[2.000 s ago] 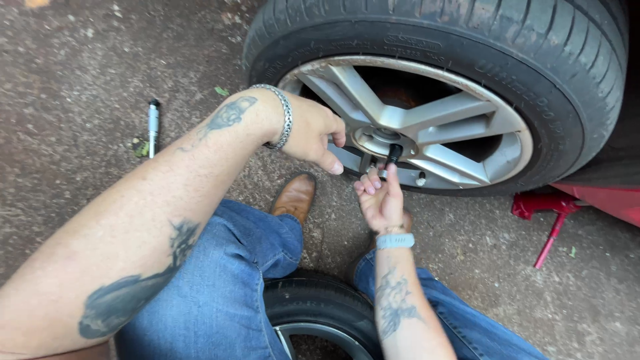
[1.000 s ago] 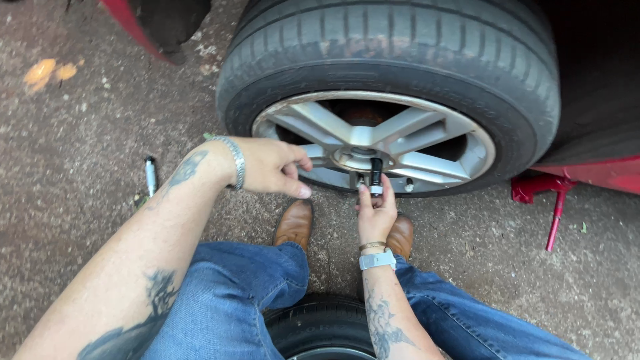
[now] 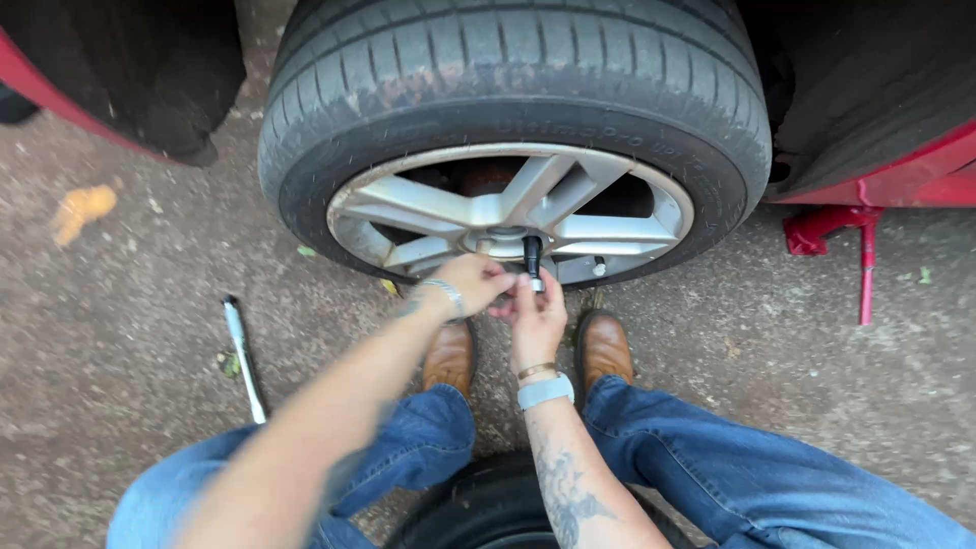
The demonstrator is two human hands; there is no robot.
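A car wheel with a silver alloy rim (image 3: 526,179) and black tire (image 3: 534,84) stands before me. My right hand (image 3: 537,313) grips a black socket (image 3: 533,255) with a bright metal end, which reaches into the rim near the hub. Beside it, my left hand (image 3: 473,282), slightly blurred, has its fingertips close to the fingers of my right hand. Whether the left fingers touch the socket or hold a small part cannot be told. A valve cap (image 3: 599,266) shows on the rim to the right.
On the ground at left lies a ratchet or torque wrench (image 3: 244,358). A red jack stand (image 3: 831,229) is under the red car body (image 3: 915,171) at right. Another tire (image 3: 457,511) lies between my legs, behind my brown boots (image 3: 450,358). A yellow leaf (image 3: 82,212) is at far left.
My left hand has moved right, from beside the rim's lower left to my right hand. The right hand stays at the socket. The view has shifted closer to the wheel.
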